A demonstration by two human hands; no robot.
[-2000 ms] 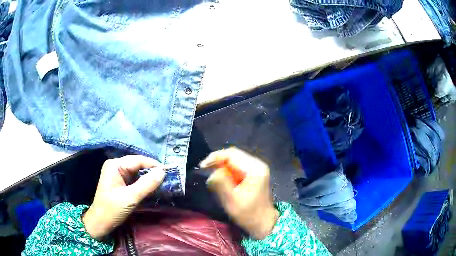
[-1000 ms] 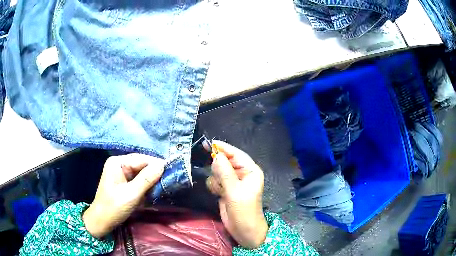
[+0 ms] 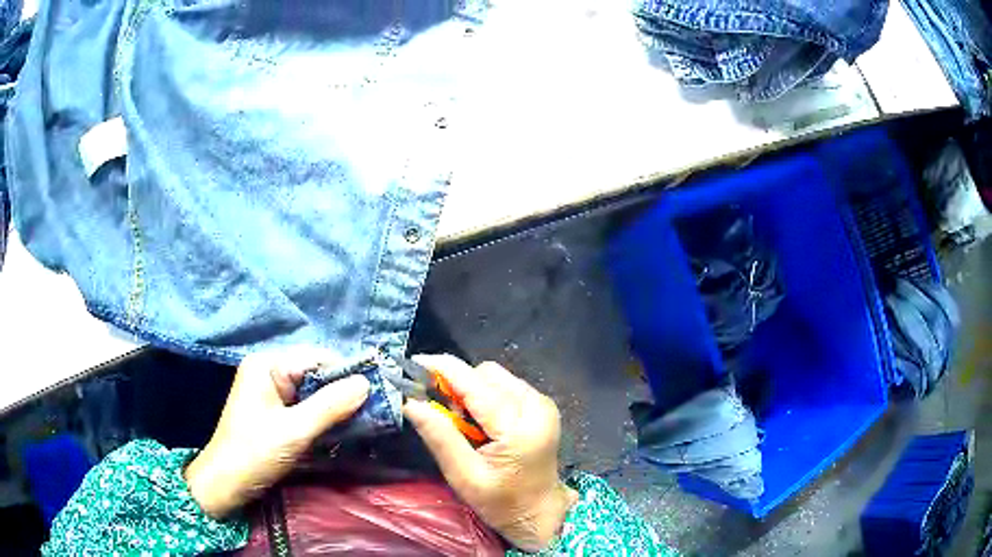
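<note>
A light blue denim garment (image 3: 250, 207) lies over the table edge, with a placket (image 3: 400, 256) of small dark snaps and a white label (image 3: 103, 146) on its seam. My left hand (image 3: 277, 424) pinches the garment's folded bottom corner, where darker denim shows. My right hand (image 3: 495, 441) holds orange-handled thread snips (image 3: 448, 405). The snips' metal blades point left and are at the corner of the hem. Whether a thread lies between the blades cannot be told.
The white table (image 3: 566, 109) has a curved edge. More folded denim (image 3: 751, 44) lies at its far right. Blue crates (image 3: 832, 316) with denim stand on the floor at the right, with a smaller blue bin (image 3: 919, 495) nearer. Another blue thing shows at the lower left.
My right hand has moved left and down, bringing the snips to the hem corner; the blades were apart from the cloth before. The placket has shifted slightly downward.
</note>
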